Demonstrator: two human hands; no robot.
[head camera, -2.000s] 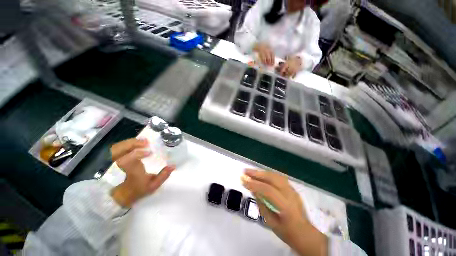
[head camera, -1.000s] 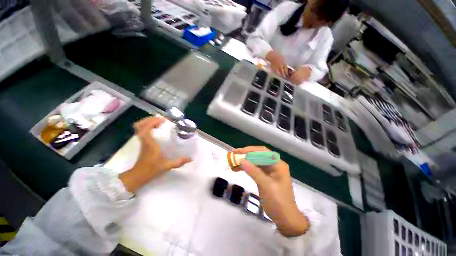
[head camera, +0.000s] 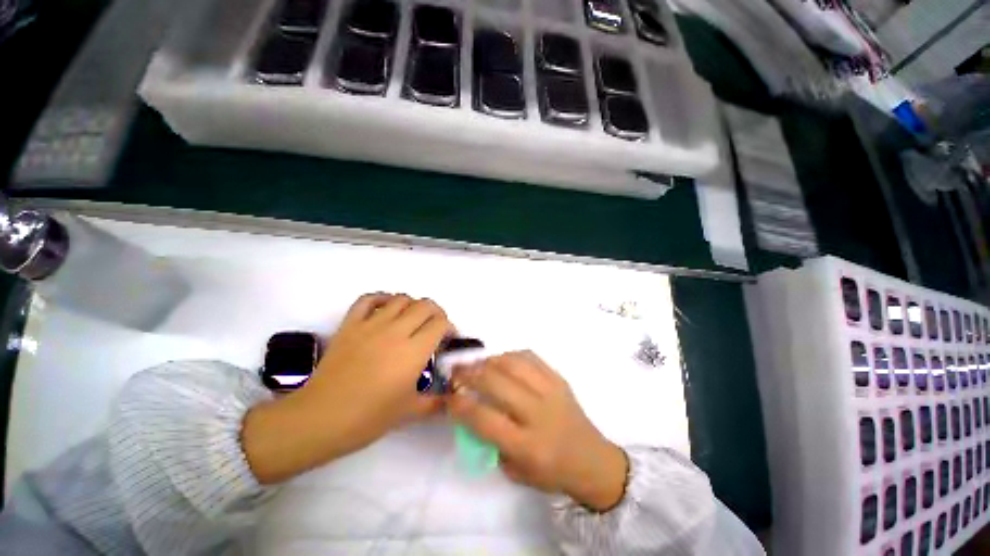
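On the white mat (head camera: 575, 315), my left hand (head camera: 380, 358) is closed around a dark smartwatch body (head camera: 427, 376), mostly covered by the fingers. My right hand (head camera: 532, 418) holds the mint-green hand tool (head camera: 474, 450) against the watch's right side; the handle points down and the tip is hidden. A small white piece and a dark edge show between the hands. Another black watch body (head camera: 290, 361) lies on the mat left of my left hand.
A foam tray with watches (head camera: 413, 136) stands beyond the mat. A dense foam tray (head camera: 798, 413) is at right. A bottle with a metal top (head camera: 38, 244) is at far left. Small dark bits (head camera: 649, 351) lie at the mat's upper right.
The view has swung down and right. My hands have come together from apart; my left hand now grips a watch body, and the green tool has moved down to it.
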